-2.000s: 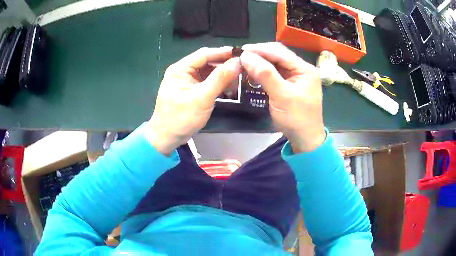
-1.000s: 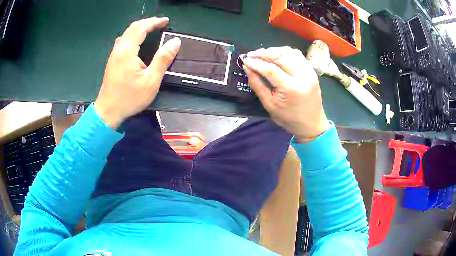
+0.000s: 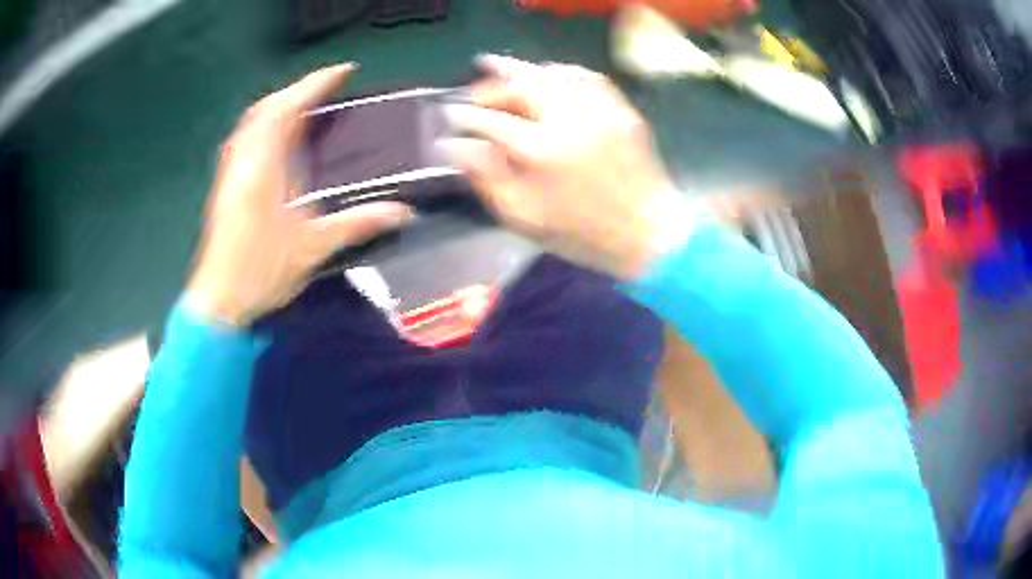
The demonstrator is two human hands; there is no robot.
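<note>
The black device unit (image 3: 368, 147), with its wide grey screen in a pale frame, lies at the bench's front edge, screen up. The picture is blurred. My left hand (image 3: 266, 209) holds its left end, fingers at the far side and thumb along the near side. My right hand (image 3: 560, 153) is over its right end and hides the controls there. I cannot tell whether the right fingers grip the unit or only rest on it.
The orange parts box (image 3: 668, 9) is cut off at the top edge. The mallet (image 3: 724, 74) and yellow-handled pliers (image 3: 790, 51) lie right of my right hand. Black units (image 3: 917, 68) stand at far right. Black sheets (image 3: 368, 11) lie at the back. A brown carton (image 3: 854, 260) is below right.
My left hand now has its thumb on the unit's near side instead of over the screen. My right hand has shifted left over the unit's right end. The view has moved and blurred.
</note>
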